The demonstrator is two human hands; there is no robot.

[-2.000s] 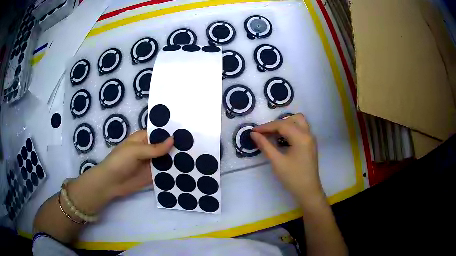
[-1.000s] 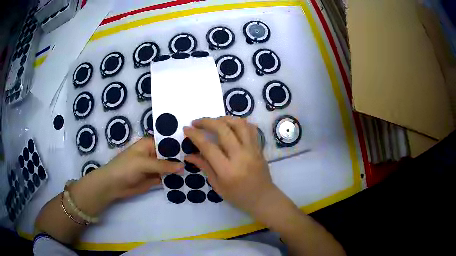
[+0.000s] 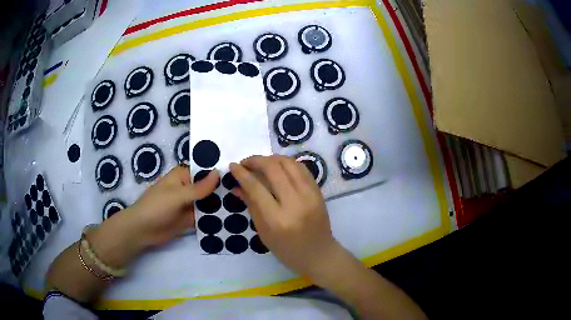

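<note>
My left hand (image 3: 159, 203) holds the white release liner sheet (image 3: 228, 115) by its left edge, thumb on top. Black adhesive pads (image 3: 206, 153) cover its lower part, with three along the top edge and bare white between. My right hand (image 3: 282, 209) is over the sheet's right side, its thumb and index fingertips pinching at a pad beside my left thumb. The sheet and hands hide some round units. One unit (image 3: 355, 158) at the right has a bare silver centre. The unit below the sheet's right side (image 3: 311, 167) is partly hidden by my right hand and shows a black centre.
Rows of round units (image 3: 147, 161) lie on a pale sheet; the top right one (image 3: 315, 39) has a grey centre. Tan cardboard (image 3: 488, 81) lies over stacked dividers (image 3: 474, 169) at the right. Spare dot sheets (image 3: 39, 209) and a loose-looking black dot (image 3: 74, 152) are at the left.
My right hand has moved from the lower right units to the liner sheet, uncovering the silver-centred unit. Since one second ago, its fingertips have moved slightly down and the sheet has shifted slightly.
</note>
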